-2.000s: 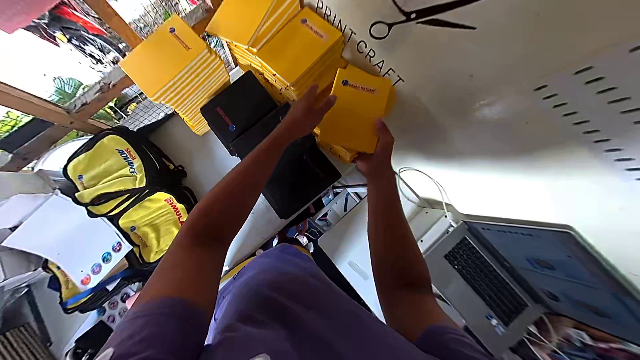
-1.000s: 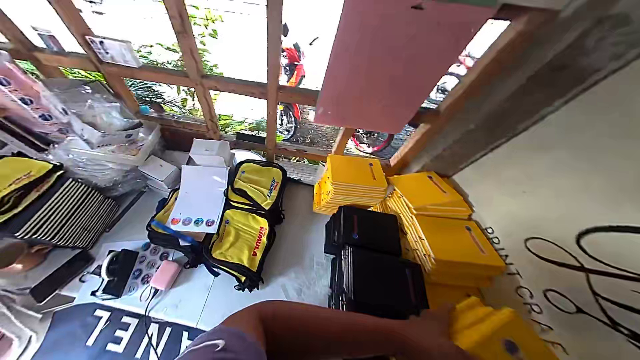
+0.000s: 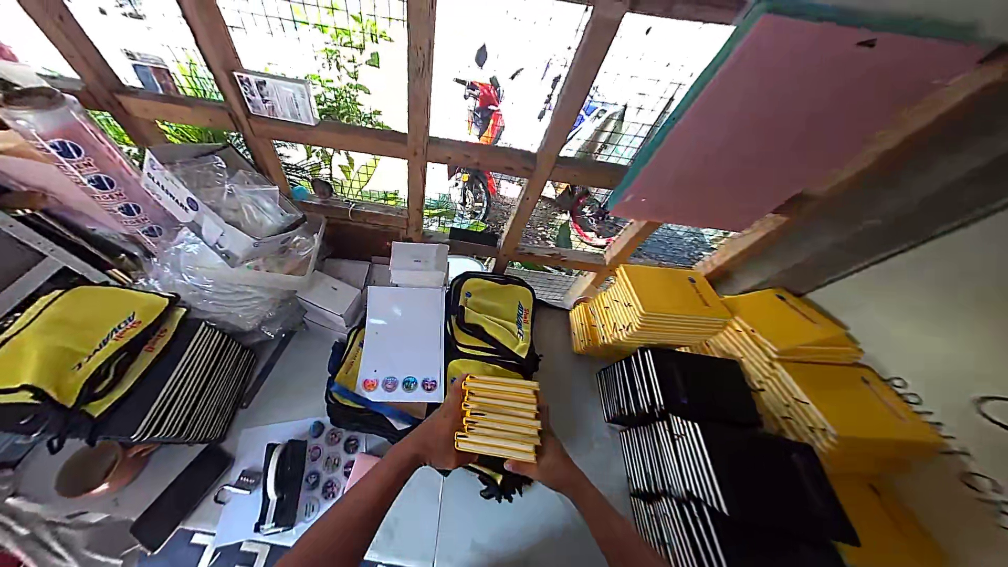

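Note:
Between my two hands is a short stack of yellow-covered notebooks [image 3: 501, 417], page edges facing up toward the camera. My left hand [image 3: 442, 431] grips its left side and my right hand [image 3: 554, 457] its right side. The stack is held over a yellow and black bag [image 3: 492, 319], partly hiding it. Left of that bag, a white sheet with round stickers [image 3: 405, 339] lies on another yellow bag. To the right stand stacks of black notebooks [image 3: 701, 386], with piles of yellow notebooks [image 3: 827, 394] behind and beside them.
Yellow bags [image 3: 79, 339] rest on a black stack at the left, near a clay mug [image 3: 98, 468] and a black phone [image 3: 179, 498]. A padlock [image 3: 239, 486] and black pouch [image 3: 282, 486] lie near a sticker sheet [image 3: 331, 453]. White boxes [image 3: 419, 264] stand by the wooden window frame [image 3: 417, 118].
The view has swung left, away from the wall and laptop. My hands, two seconds ago at the yellow piles, now hold several yellow notebooks over the bag.

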